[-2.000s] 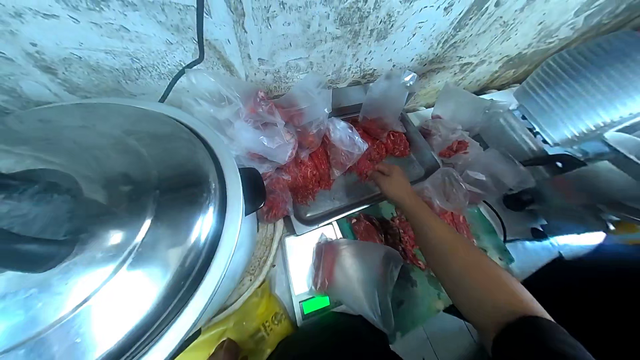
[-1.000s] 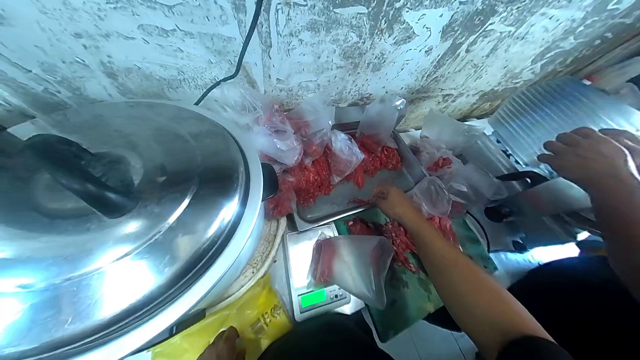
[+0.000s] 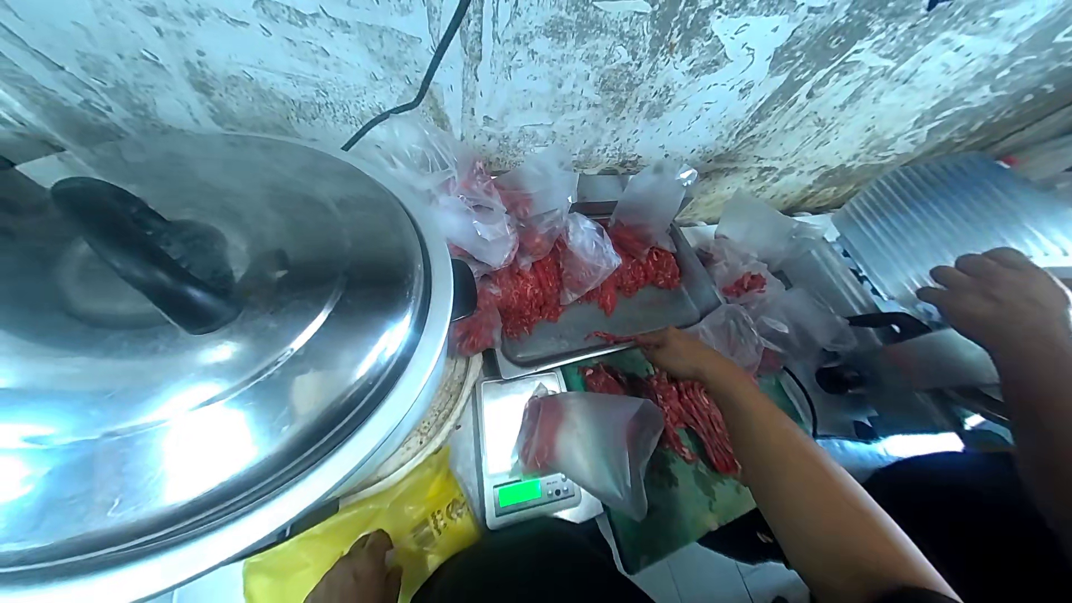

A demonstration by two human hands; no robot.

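My right hand (image 3: 674, 352) pinches a thin strip of raw red meat (image 3: 613, 337) at the near edge of a metal tray (image 3: 548, 345). Raw shredded meat (image 3: 528, 297) and clear plastic bags (image 3: 590, 258) lie in the tray. Below my wrist, more meat strips (image 3: 699, 419) rest on a green cutting board (image 3: 662, 519). A plastic bag with some meat (image 3: 586, 440) lies partly over a digital scale (image 3: 507, 419) with a lit green display. At the bottom left, what looks like my left hand (image 3: 360, 574) is cut off by the frame, near a yellow plastic bag (image 3: 427, 519); its grip is hidden.
A large metal pot lid (image 3: 276, 368) with a black handle fills the left. Another person's hand (image 3: 1001, 297) is by a metal machine (image 3: 946, 218) at the right. More bagged meat (image 3: 745, 285) lies beside the tray. A black cable (image 3: 427, 84) hangs against the stained wall.
Another person's hand, absent two seconds ago, has come in at the right by the machine. My right hand has moved from inside the tray to its near edge.
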